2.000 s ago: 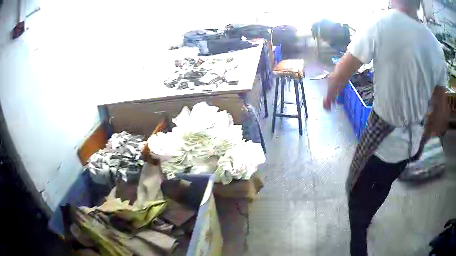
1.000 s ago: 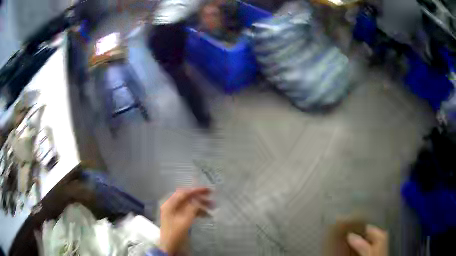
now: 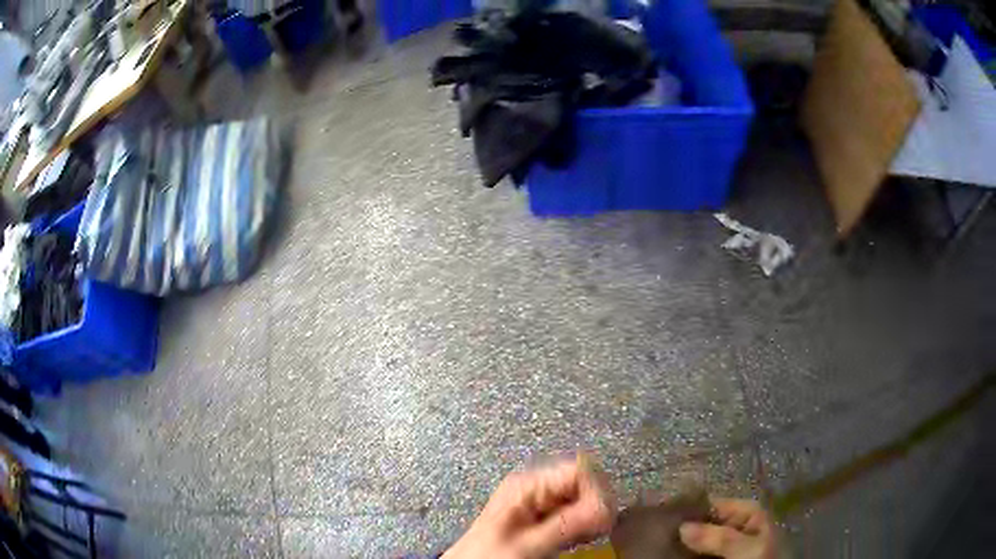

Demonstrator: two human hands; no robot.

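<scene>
My right hand (image 3: 730,531) is at the bottom edge, right of centre, with its fingers and thumb closed on a flat brown piece (image 3: 657,528). My left hand (image 3: 546,511) is just to the left, fingers curled, its fingertips close to the piece's left edge. Whether it grips the piece is too blurred to tell. A small yellow patch (image 3: 590,552) shows below, between the hands, cut off by the frame's edge. No needle or thread can be made out.
A blue crate (image 3: 644,158) with black cloth (image 3: 524,87) hanging over its side stands ahead. A striped sack (image 3: 186,207) and another blue crate (image 3: 98,339) are at left. White scraps (image 3: 759,242) lie on the speckled floor. A brown board (image 3: 861,115) stands upper right.
The view has turned right and down, away from the person, stool and white-topped table. My hands have come from wide apart to close together; the brown piece now shows between them.
</scene>
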